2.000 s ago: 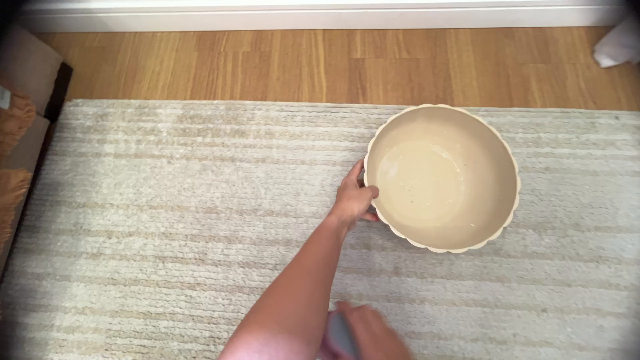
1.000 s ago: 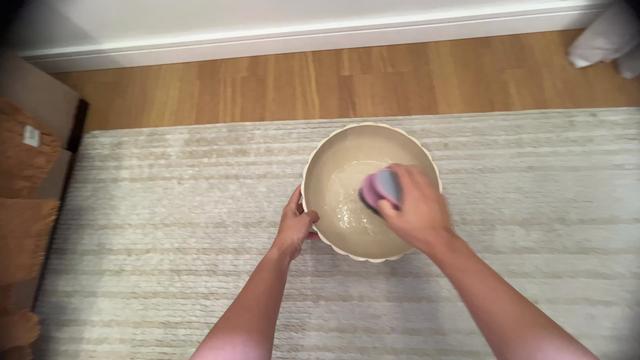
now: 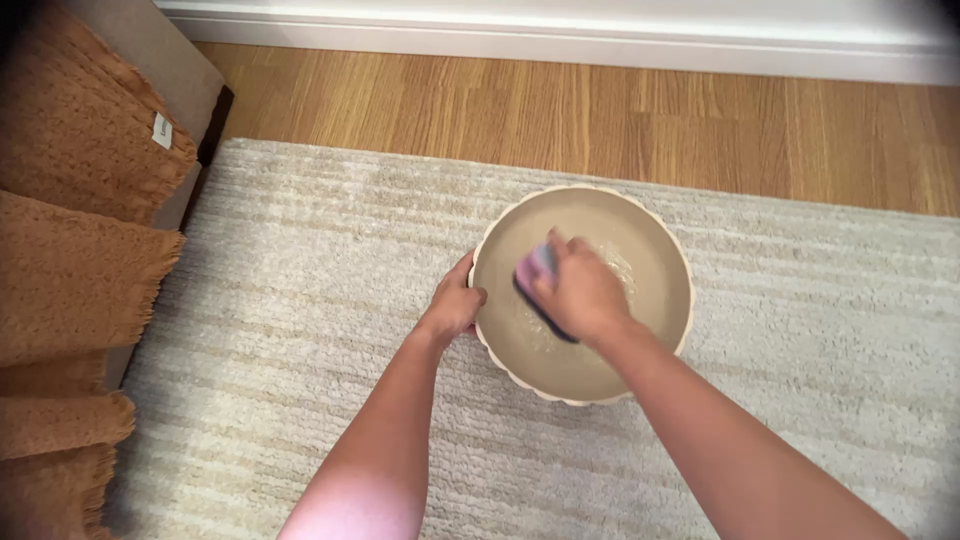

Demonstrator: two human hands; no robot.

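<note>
A round beige bowl with a scalloped rim [image 3: 660, 225] stands on the striped rug. My left hand [image 3: 454, 301] grips its left side, thumb over the rim and fingers outside. Inside the bowl, my right hand [image 3: 581, 289] holds a pink and grey scrubbing brush or sponge [image 3: 534, 271] with a dark underside, against or just above the bottom. The hand is blurred and covers part of the scrubber, so its exact kind cannot be told. Wet, shiny streaks show on the bowl's bottom around my right hand.
A cream striped rug [image 3: 315, 300] lies beneath the bowl. Wood flooring [image 3: 487, 112] and a white baseboard [image 3: 525, 49] run behind it. On the left, a rust-coloured fringed throw [image 3: 75, 277] hangs over a beige sofa [image 3: 161, 60].
My right hand, low beside my left arm two seconds ago, came into the bowl with the scrubber and has since shifted within it. Wet streaks appeared on the bottom. The view has shifted.
</note>
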